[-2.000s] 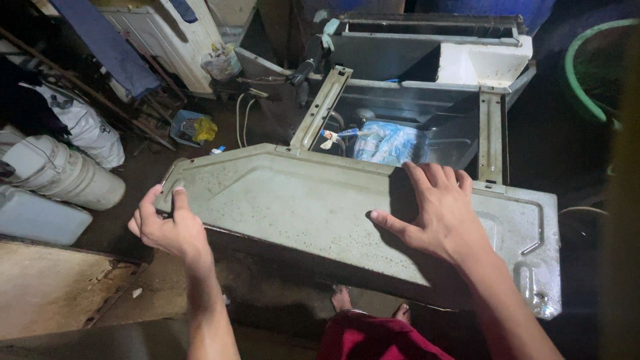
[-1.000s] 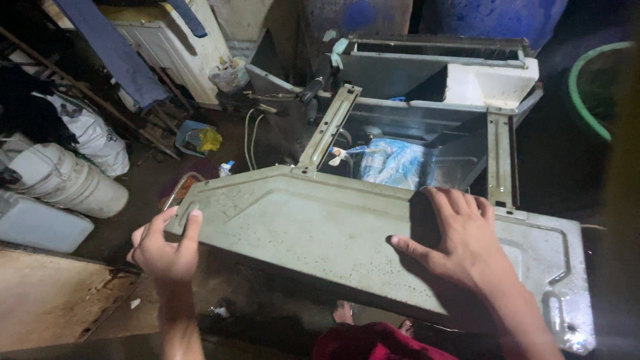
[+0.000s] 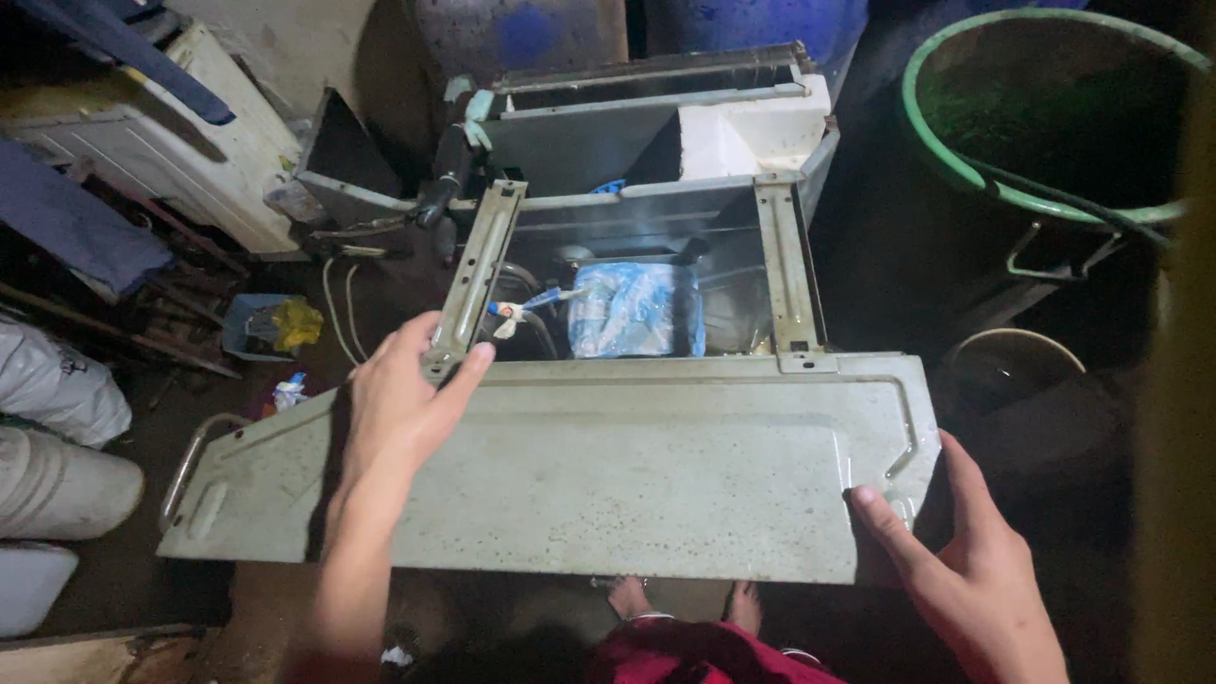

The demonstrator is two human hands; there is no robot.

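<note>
A grey-green sheet-metal panel (image 3: 589, 475) with small rust spots spans the foreground, and two metal rails run away from its far edge. My left hand (image 3: 408, 389) grips the near end of the left rail (image 3: 480, 266), thumb on one side and fingers on the other. At the panel's right end, my right hand (image 3: 950, 541) holds the edge with the thumb on top; its fingers are partly hidden. The right rail (image 3: 791, 266) is free of both hands. Between the rails lies a bundle wrapped in blue and clear plastic (image 3: 635, 309), beside a blue-and-white wire end.
Behind the rails stands a grey casing with a white compartment (image 3: 755, 138). A large green-rimmed tub (image 3: 926, 142) is at right. White buckets (image 3: 66, 484), a sack (image 3: 57, 380) and a small blue basin (image 3: 249, 328) stand at left. Blue drums are at the back.
My left hand has moved from the panel's left end to the left rail. My right hand has gone from the far edge to the panel's right end. The view has shifted.
</note>
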